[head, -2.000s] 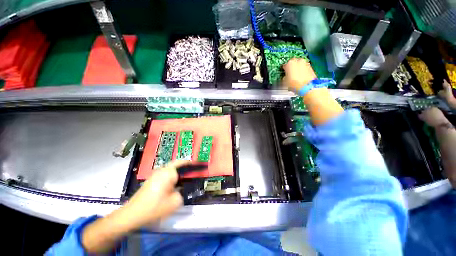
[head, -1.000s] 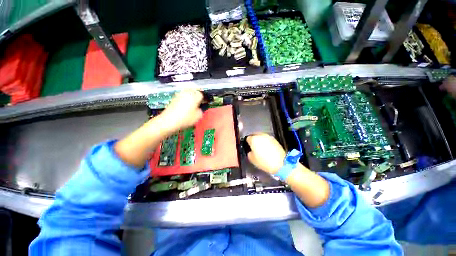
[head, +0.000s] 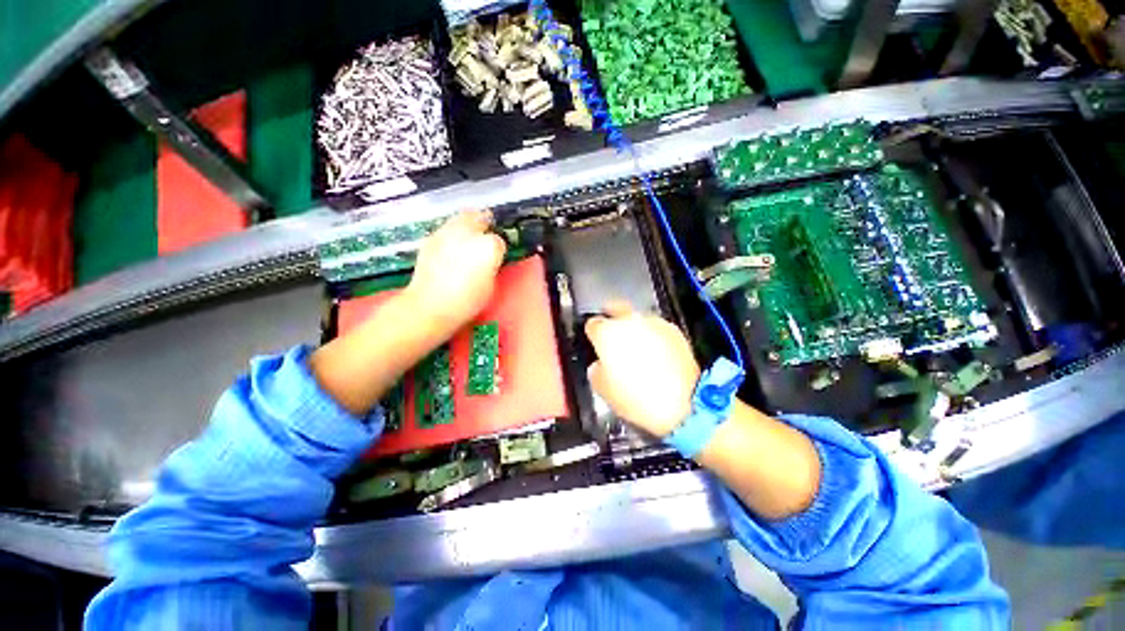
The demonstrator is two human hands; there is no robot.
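A red sheet [head: 531,351] lies on the left pallet, with narrow green daughter boards [head: 484,359] on it; my left forearm partly covers them. My left hand [head: 457,274] is at the pallet's far edge by the row board [head: 370,247], fingers curled; what its fingertips touch is hidden. My right hand [head: 644,374], with a light blue wrist strap [head: 712,407], is over the right edge of the same pallet, fingers bent; I cannot tell whether it holds anything. Green and metal clamps [head: 459,473] lie along the near edge.
A second pallet with a large green circuit board [head: 851,265] is at right. Behind the rail are bins of silvery parts [head: 385,113], beige parts [head: 512,64] and green parts [head: 663,56]. Red sheets [head: 35,228] are at far left. A blue cord [head: 672,234] hangs down to my wrist.
My right hand has moved from the green parts bin to the left pallet's right edge. My left hand has moved from the near edge to the far edge. The view has shifted and tilted.
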